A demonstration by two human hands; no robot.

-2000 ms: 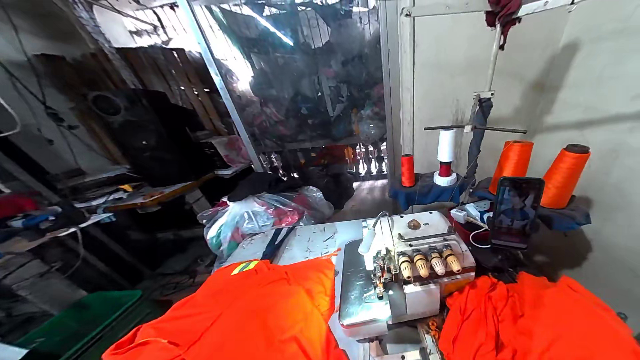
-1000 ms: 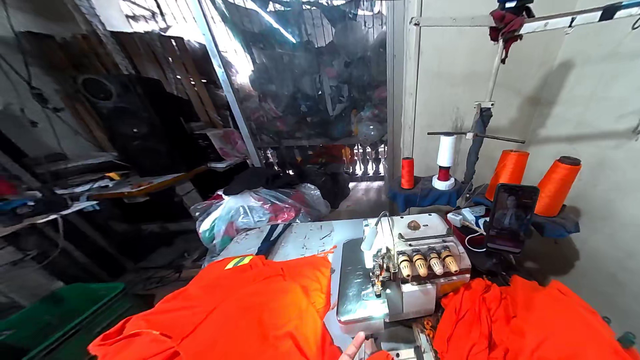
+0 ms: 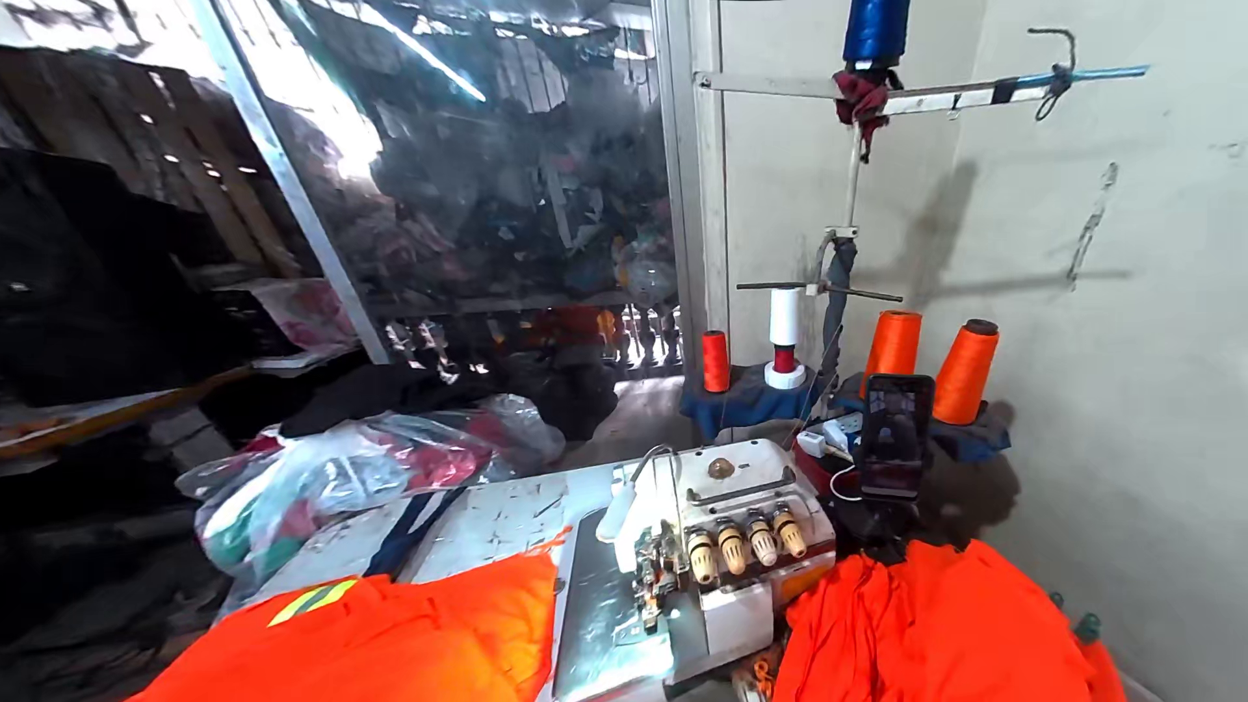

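Neither my left hand nor my right hand shows in the head view. An overlock sewing machine [image 3: 741,497] stands on the worktable, with several tension knobs on its front and a metal plate [image 3: 609,624] at its left. Orange fabric with a yellow and grey reflective strip [image 3: 409,634] lies to the left of the machine, its edge reaching the plate. A second heap of orange fabric [image 3: 936,624] lies to the right of the machine.
A clear plastic bag of cloth [image 3: 361,468] rests on the table's far left. Behind the machine stand orange thread cones [image 3: 965,375], a white thread spool [image 3: 784,317], a phone [image 3: 894,434] and a thread stand pole [image 3: 853,185]. A glass panel [image 3: 517,166] is at the back.
One second ago fingers showed at the bottom edge by the machine's front; they are now out of view. The fabric heaps lie about where they were.
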